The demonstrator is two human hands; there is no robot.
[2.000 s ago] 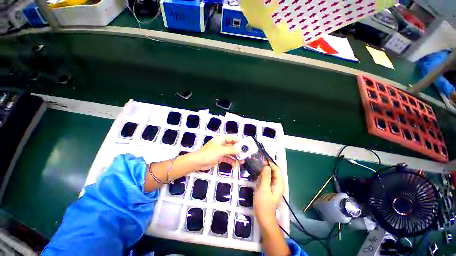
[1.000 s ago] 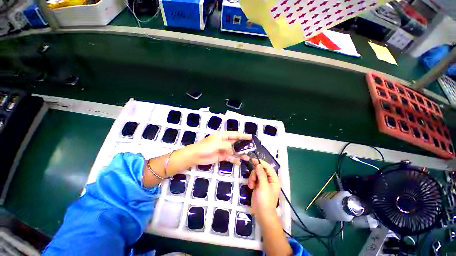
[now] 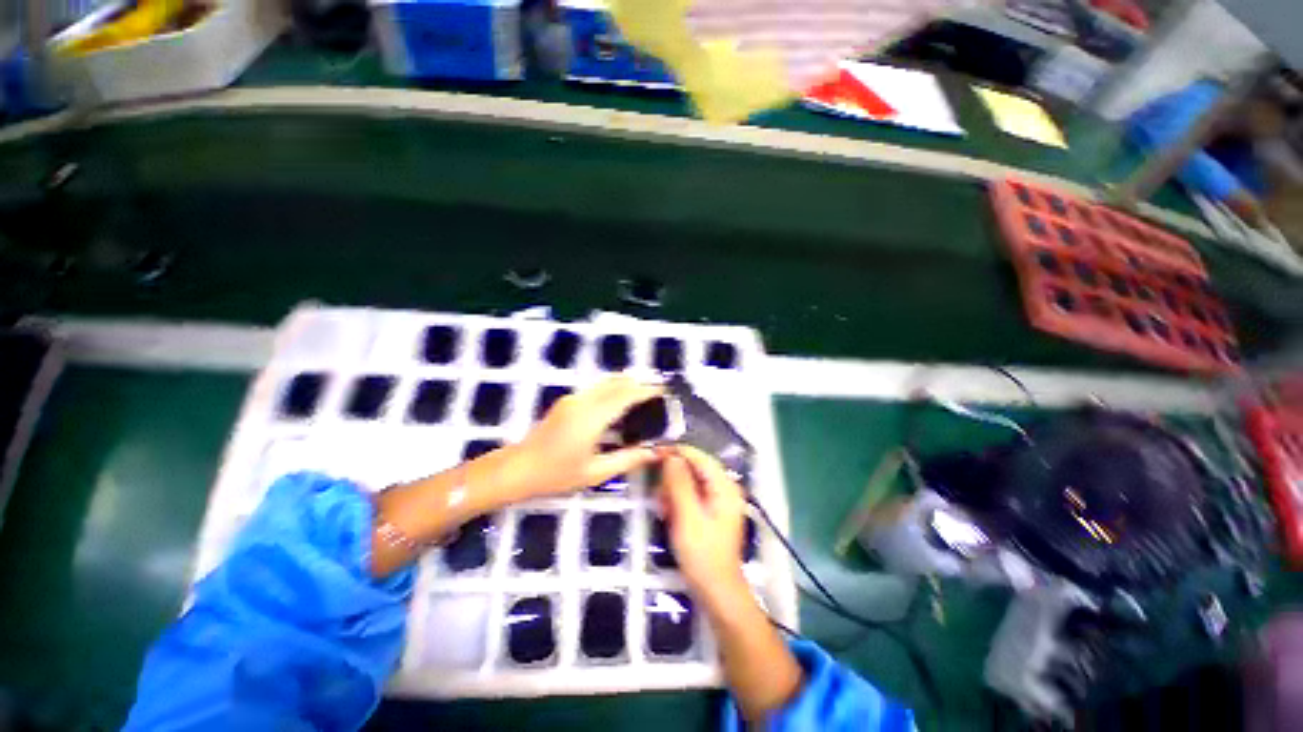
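My left hand (image 3: 579, 441) holds a rounded black square watch unit (image 3: 646, 419) between thumb and fingers, above the white blister tray (image 3: 307, 465). My right hand (image 3: 700, 511) is just below it with the fingertips pinched near the unit's lower edge; what they pinch is blurred, perhaps a lead end. A flat black box (image 3: 712, 435) lies behind and to the right of the unit, partly hidden by it. A dark cable (image 3: 800, 562) runs from the box area to the lower right. Several black units sit in the tray's pockets.
Beyond the tray is a dark-green conveyor (image 3: 400, 200) with a few single units on it. A red tray (image 3: 1115, 276) stands at the upper right. A desk fan (image 3: 1097, 493) and pale bottle (image 3: 929, 535) are at right. A yellow-edged sheet (image 3: 736, 79) hangs at the top.
The view has shifted and blurred, so most things sit further left. The unit in my left hand earlier showed its pale back and now shows its black face. Conveyor units have moved right relative to the tray.
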